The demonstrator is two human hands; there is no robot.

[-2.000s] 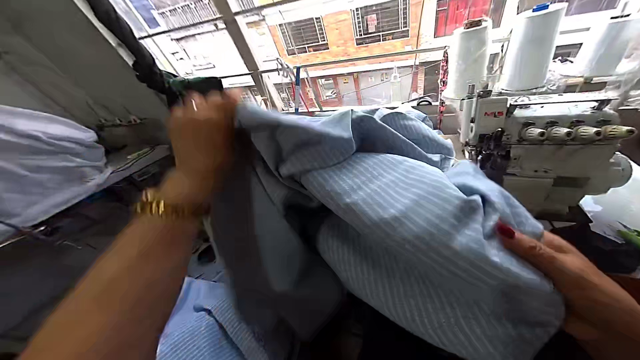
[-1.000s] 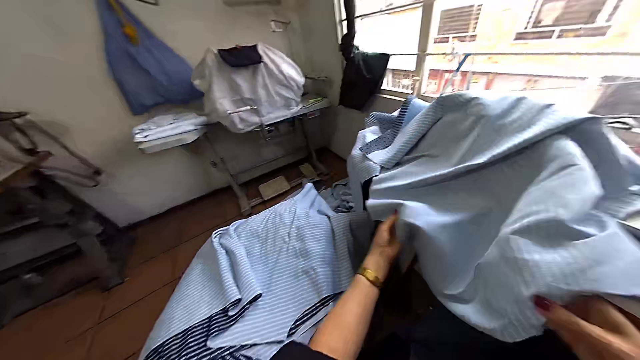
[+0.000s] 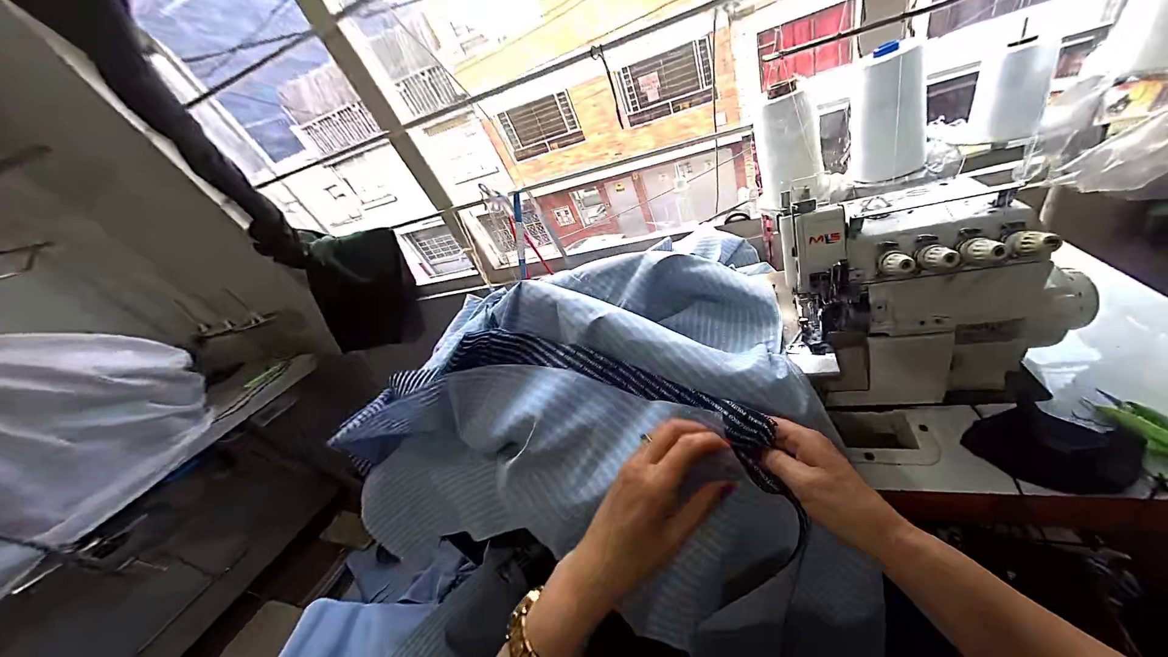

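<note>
Light-blue striped fabric (image 3: 547, 438) lies heaped in front of me, to the left of a white overlock sewing machine (image 3: 949, 292). A dark navy band with pale lettering (image 3: 630, 379) runs across it. My right hand (image 3: 817, 470) pinches the band's near end between thumb and fingers. Just left of it, my left hand (image 3: 662, 497), with a gold bracelet at the wrist, rests on the fabric beside the band, its thumb and fingers bent and apart. Whether it grips a fold is not clear.
White thread cones (image 3: 887, 114) stand behind the machine by the barred window. A black cloth (image 3: 1049, 447) and a green item (image 3: 1136, 420) lie on the machine table at right. At left, white cloth (image 3: 100, 438) covers another work surface. More blue fabric (image 3: 365, 625) hangs low.
Both hands have come close together near the overlock machine. The navy band now shows on top of the fabric, with my right hand on it. The view has swung right since one second ago.
</note>
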